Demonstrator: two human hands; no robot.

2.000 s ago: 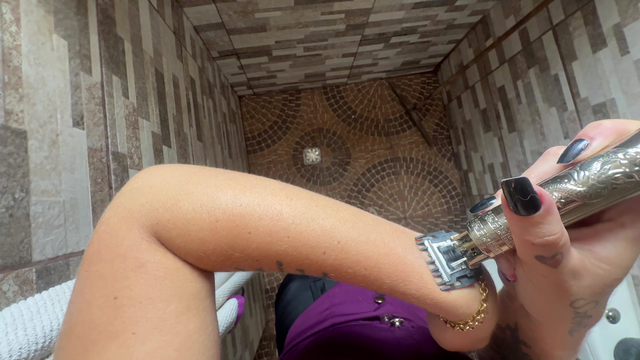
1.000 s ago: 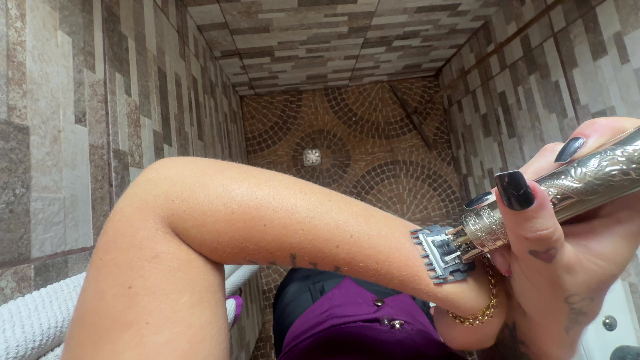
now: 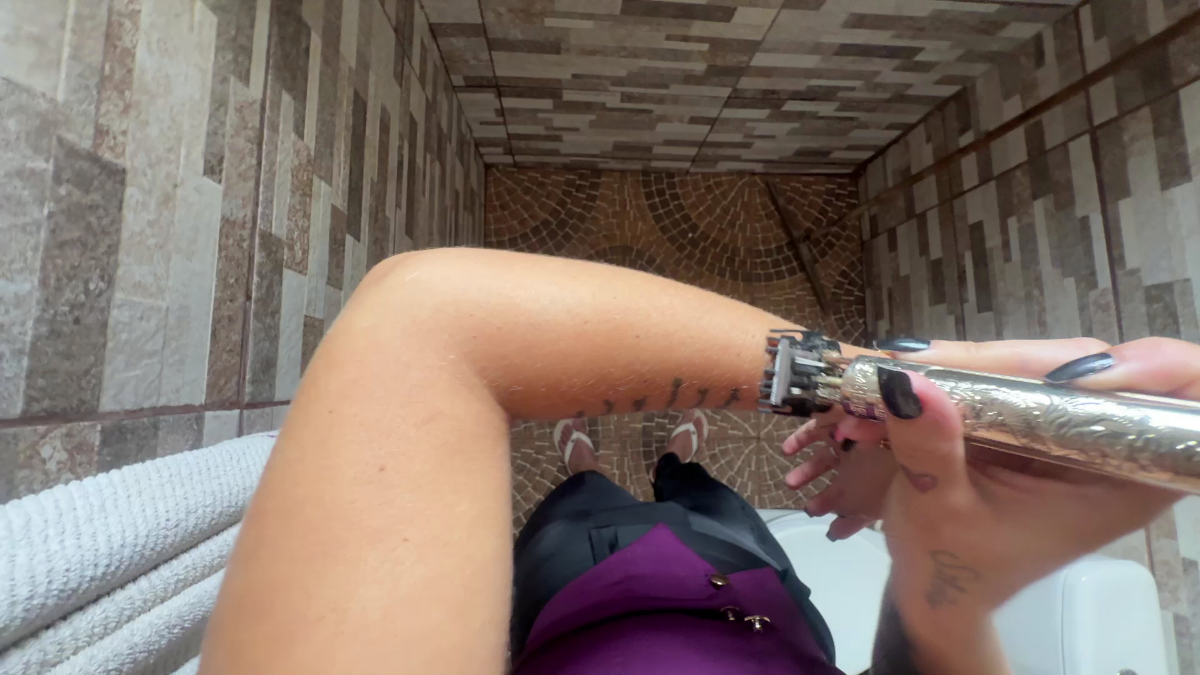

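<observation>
My right hand (image 3: 1008, 497), with long dark nails, is closed around an ornate, silver-gold metal hair trimmer (image 3: 1069, 427). The trimmer's head, fitted with a dark comb guard (image 3: 792, 373), rests on or just over my left forearm (image 3: 600, 328) near the wrist. That arm is bent across the view, its elbow at the upper left and small dark tattoos along the forearm's lower edge. Below the trimmer's head, the spread fingers of my left hand (image 3: 839, 473) show with nothing seen in them; the trimmer and my right hand hide part of it.
Rolled white towels (image 3: 122, 525) lie at lower left. A white toilet (image 3: 1078, 600) stands at lower right. Walls with strip-patterned tiles (image 3: 637, 84) surround a brown mosaic floor (image 3: 750, 225). My feet in white flip-flops (image 3: 574, 441) are below, past my purple top (image 3: 656, 600) and dark trousers.
The trimmer has turned from a slant to nearly level, its head still by the left wrist. My left fingers and my feet have come into view, while the bracelet is mostly hidden.
</observation>
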